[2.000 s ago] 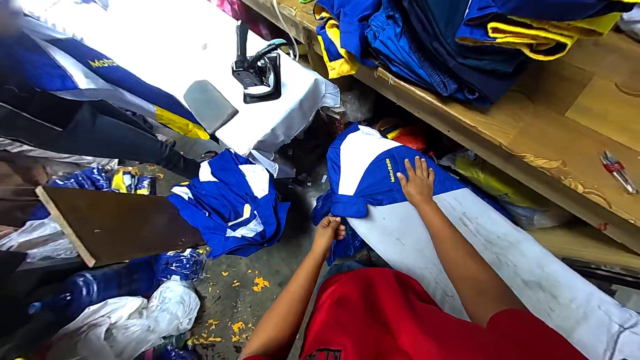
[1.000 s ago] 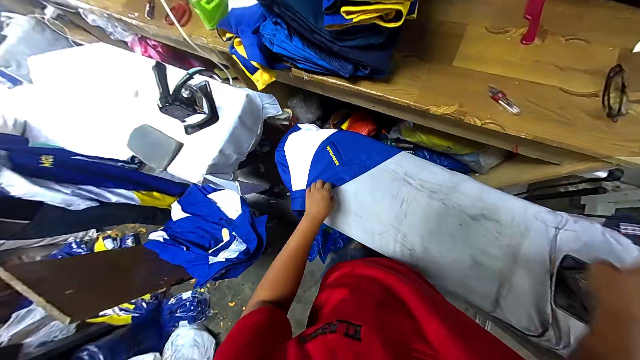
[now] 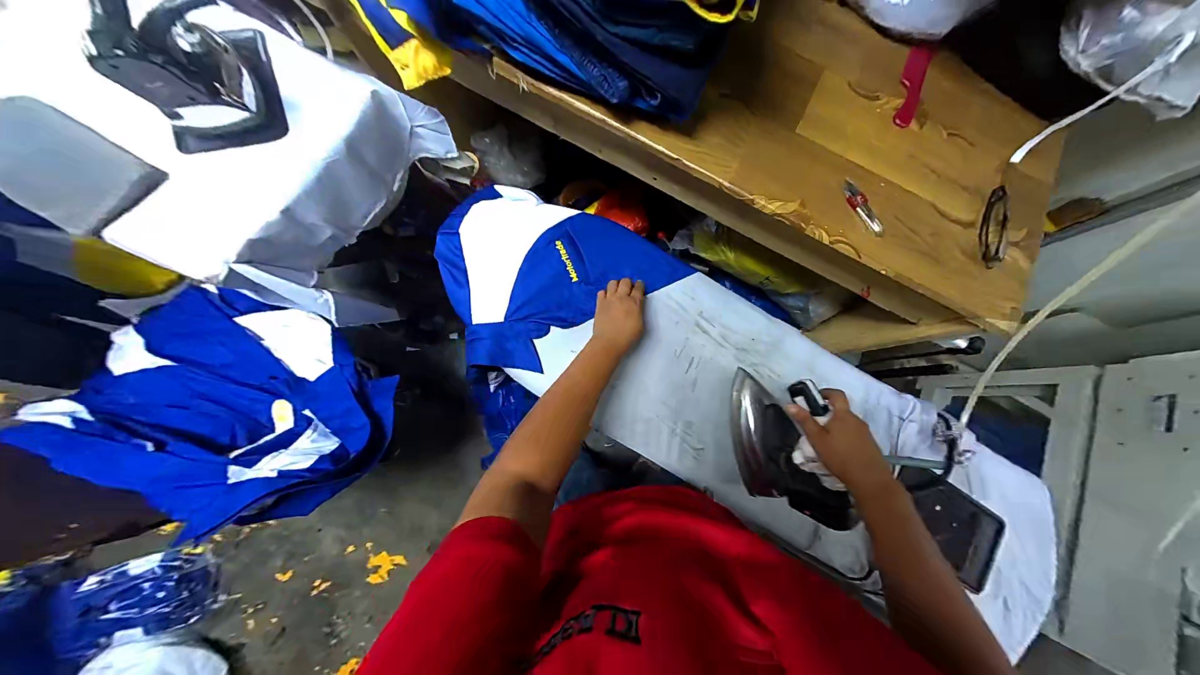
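A blue and white garment (image 3: 581, 248) with small yellow lettering lies over the far end of a padded ironing board (image 3: 670, 366) with a stained white cover. My left hand (image 3: 620, 314) rests on the garment's edge, fingers down on the cloth. Farther right, my right hand (image 3: 834, 436) grips the handle of an electric iron (image 3: 764, 441), whose metal soleplate edge is tilted up above the board. A dark rectangular iron rest (image 3: 956, 530) lies on the board beside my right forearm. Part of the iron is hidden by my hand.
Along the board's far side runs a wooden table (image 3: 750, 141) with folded blue clothes (image 3: 609, 56) and a small red-handled cutter (image 3: 862, 208). A pale cord (image 3: 1059, 300) rises at right. At left are a white-covered table (image 3: 309, 178) with another dark iron (image 3: 192, 70) and a blue-white garment pile (image 3: 216, 403).
My right hand, on the garment two seconds ago, has moved right and now holds the iron. My left hand has moved from the garment's near edge onto its right part. The view has shifted right.
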